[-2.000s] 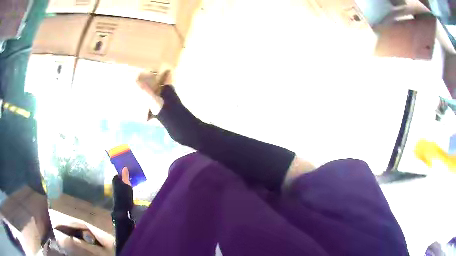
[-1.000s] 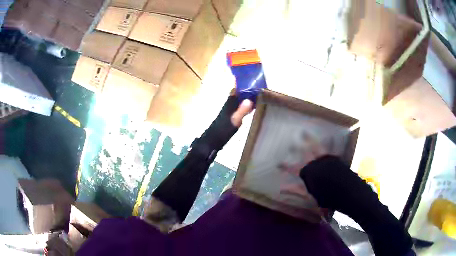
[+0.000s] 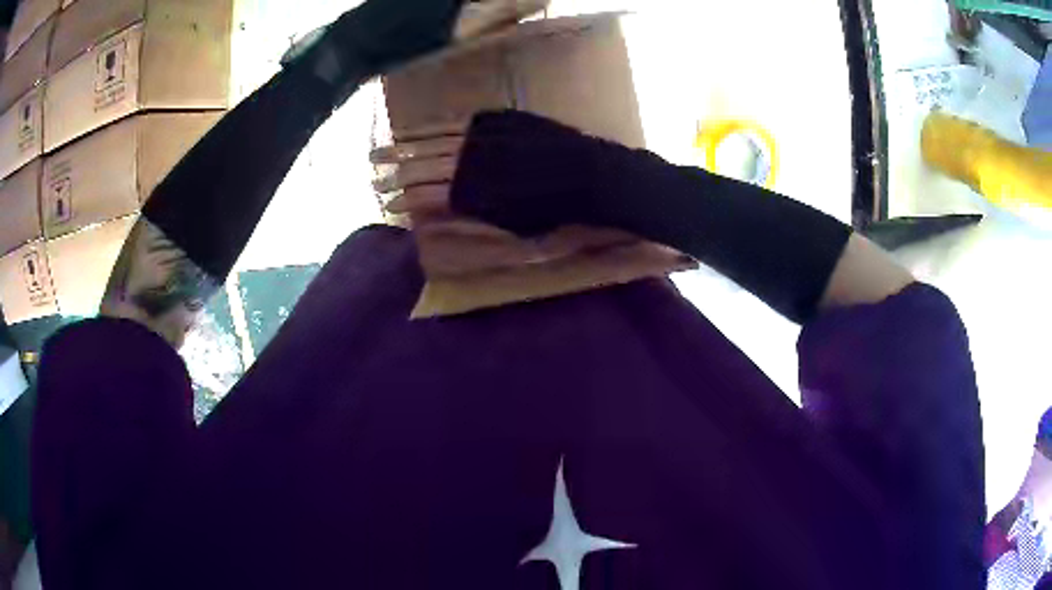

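A brown carton (image 3: 577,87) lies in front of my purple top, with its flaps folded over and its near flap edge sticking out towards me. My right hand (image 3: 418,175) lies flat across the carton's left part, fingers spread. My left hand (image 3: 498,19) is at the carton's far edge, close to the top of the picture and partly cut off. Whether it holds anything cannot be told; the blue tape gun is not visible.
Stacked cartons (image 3: 87,173) with fragile marks stand at the left. A yellow tape roll (image 3: 711,143) lies right of the carton, on the glaring table. Beyond a dark bar (image 3: 863,115) is a yellow tube-like object (image 3: 981,164).
The open carton's flaps are now folded over its pale inside. My right hand moved from inside it onto the top. My left hand moved up to the far edge; the tape gun went out of sight.
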